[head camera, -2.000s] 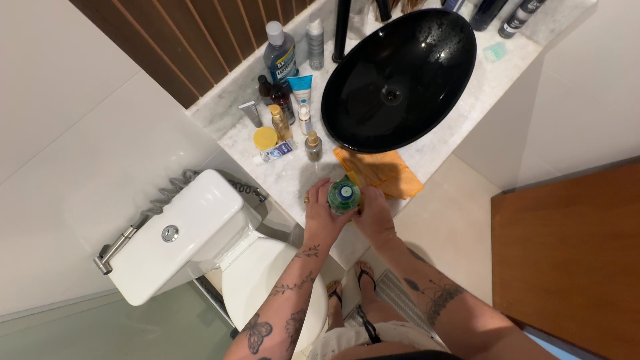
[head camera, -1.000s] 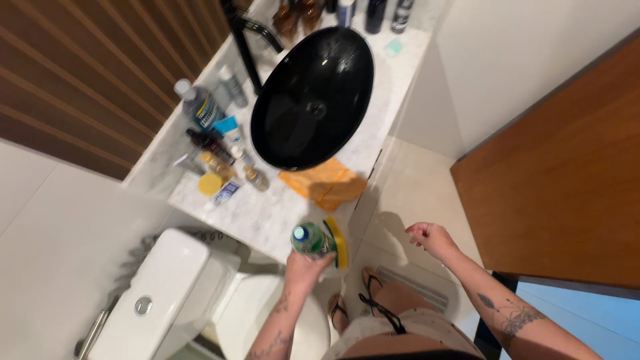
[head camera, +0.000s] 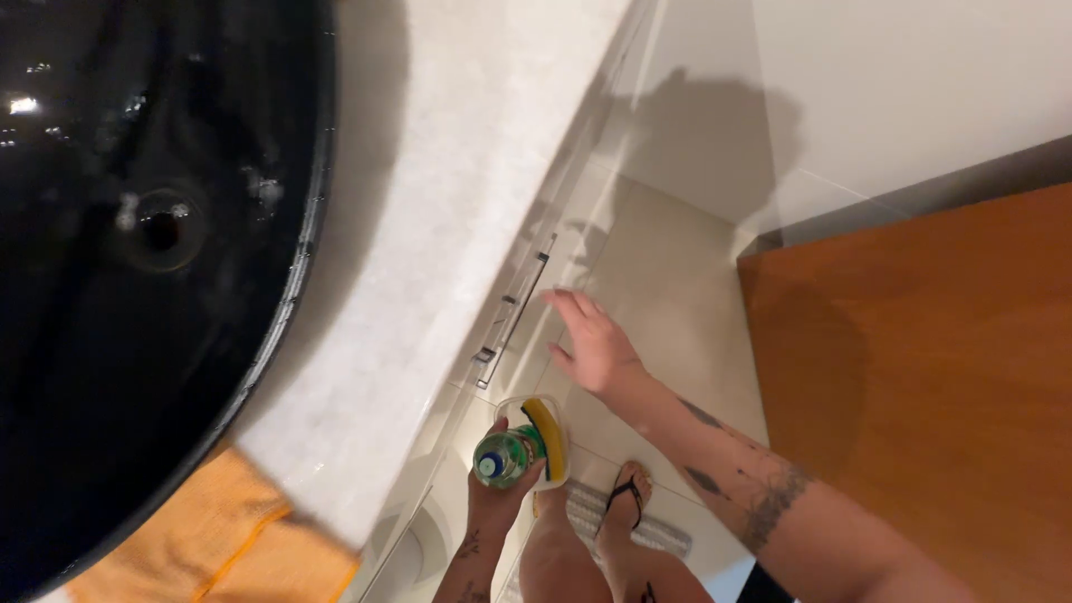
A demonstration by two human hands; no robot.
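My left hand [head camera: 501,496] is closed around a clear bottle of green liquid [head camera: 502,459] with a blue cap, low in the middle of the view. Against the bottle's right side stands a yellow sponge [head camera: 546,440] with a dark green scouring face, and a clear plastic container [head camera: 559,404] shows around and behind them. My right hand [head camera: 593,342] holds nothing. Its fingers are apart beside the cabinet front, near a long metal handle [head camera: 521,308] below the counter edge.
A black oval basin [head camera: 159,335] sits on the white marble counter [head camera: 419,251] at left. An orange cloth [head camera: 243,536] lies beside it. A wooden door [head camera: 913,352] stands at right, and a grey mat [head camera: 670,536] lies under my feet.
My right hand has left the bottle and moved to the cabinet front. The bottle remains in my left hand. The view has shifted much closer to the basin and counter edge.
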